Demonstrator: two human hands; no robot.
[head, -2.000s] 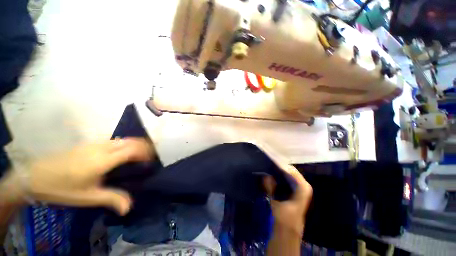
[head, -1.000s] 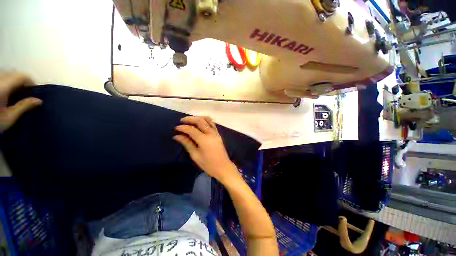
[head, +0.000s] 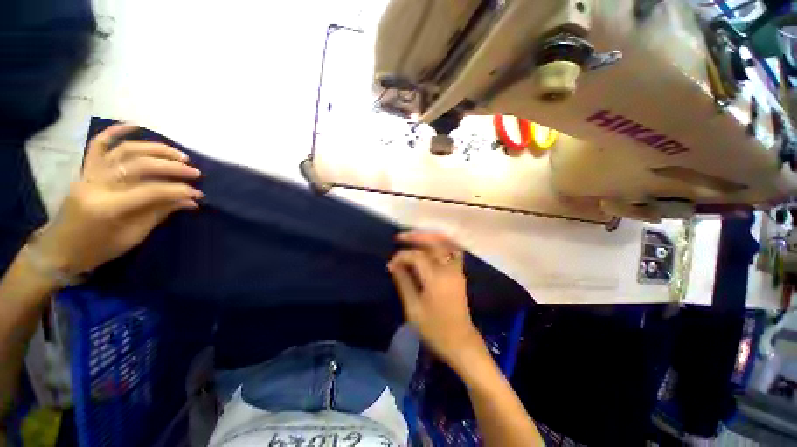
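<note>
A dark navy garment panel [head: 262,236] lies across the front edge of the table and hangs down over the lap. Its upper edge appears folded over between the hands. My left hand [head: 127,196] grips the panel near its left end, fingers curled over the cloth. My right hand [head: 433,284] pinches the folded edge towards the panel's right end. The cream machine head [head: 568,96] stands beyond the panel. The panel lies in front of the machine bed [head: 419,175], not under the needle area.
Red and yellow scissor handles [head: 524,133] lie behind the machine head. A dark switch panel [head: 655,257] sits at the table's right. Blue crates [head: 114,349] stand below the table edge, with dark cloth at the right. Dark cloth [head: 39,79] is at the far upper left.
The panel, lying flat and wide one second ago, now has its upper edge folded over. My left hand is further into view and over the cloth. The camera view has shifted left.
</note>
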